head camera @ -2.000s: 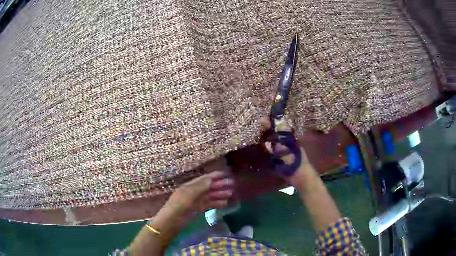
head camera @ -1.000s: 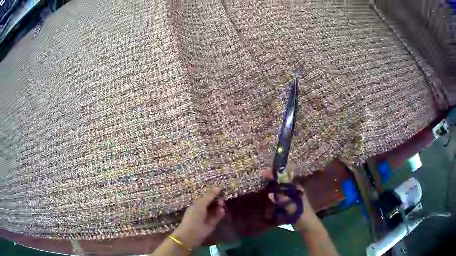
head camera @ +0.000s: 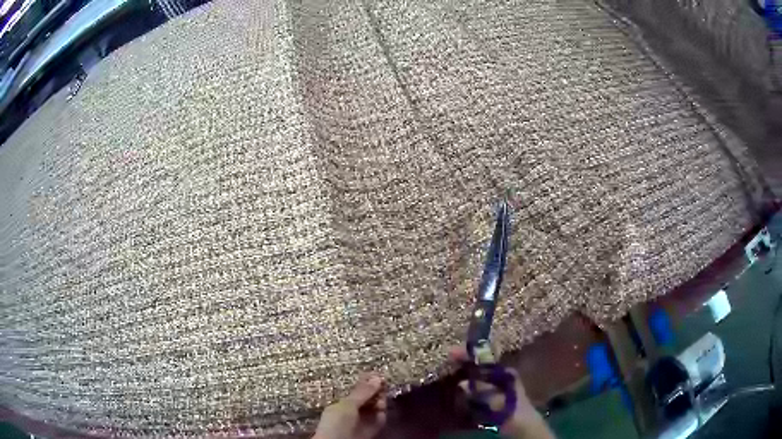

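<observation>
Tweed-like fabric (head camera: 214,214) with a beige, flecked, nubby weave spreads over most of the table, with a long fold line and soft ripples in its middle. My right hand (head camera: 506,403), cut off by the bottom edge, grips the purple handles of the tailor's shears (head camera: 489,296). Their long dark blades point away from me over the cloth and look closed. My left hand (head camera: 356,411), also cut off below, is at the fabric's near edge, thumb on top and fingers curled below, and seems to pinch it.
The reddish-brown table rim (head camera: 549,360) shows below the cloth edge. At the lower right are a metal bar with blue parts (head camera: 603,367) and a white-grey unit (head camera: 699,360) over a green floor. Darker cloth (head camera: 720,69) lies at the upper right.
The view has tilted up, so hands, shears and table edge sit lower in the picture. My left hand has come from below the table rim up to the fabric edge. My right hand still holds the shears.
</observation>
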